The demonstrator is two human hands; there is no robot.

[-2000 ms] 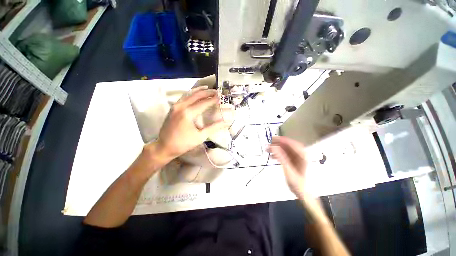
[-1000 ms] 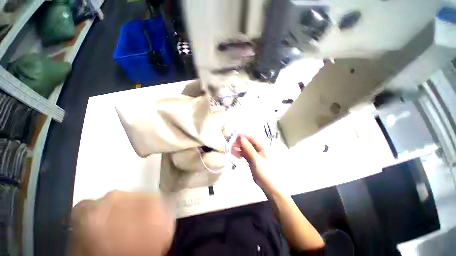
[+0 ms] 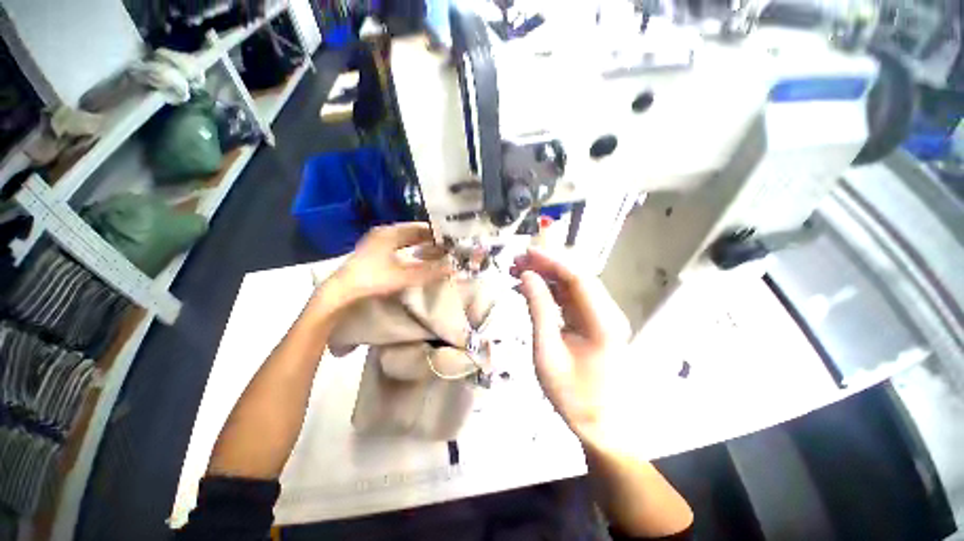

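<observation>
The beige bag body (image 3: 412,396) hangs bunched at the post of the sewing machine (image 3: 677,116), its lower part over the white table. A pale curved thread or edge shows on its front. My left hand (image 3: 386,264) lies on the top left of the bag, its fingertips pressing the cloth beside the needle and presser foot (image 3: 473,254). My right hand (image 3: 571,328) is raised just right of the needle area, fingers bent, with thumb and fingertips near each other; whether it holds a thread cannot be seen. The post is mostly hidden by the bag.
The white table (image 3: 317,460) has printed ruler marks near its front edge. The machine column stands at the right behind my right hand. A blue bin (image 3: 338,196) is on the floor beyond the table. Shelves with stacked dark striped pieces (image 3: 63,338) and green bundles (image 3: 143,232) are at left.
My left hand has come from the lower left back onto the bag near the needle. My right hand has moved up beside the needle. The view has tilted up, showing more of the machine.
</observation>
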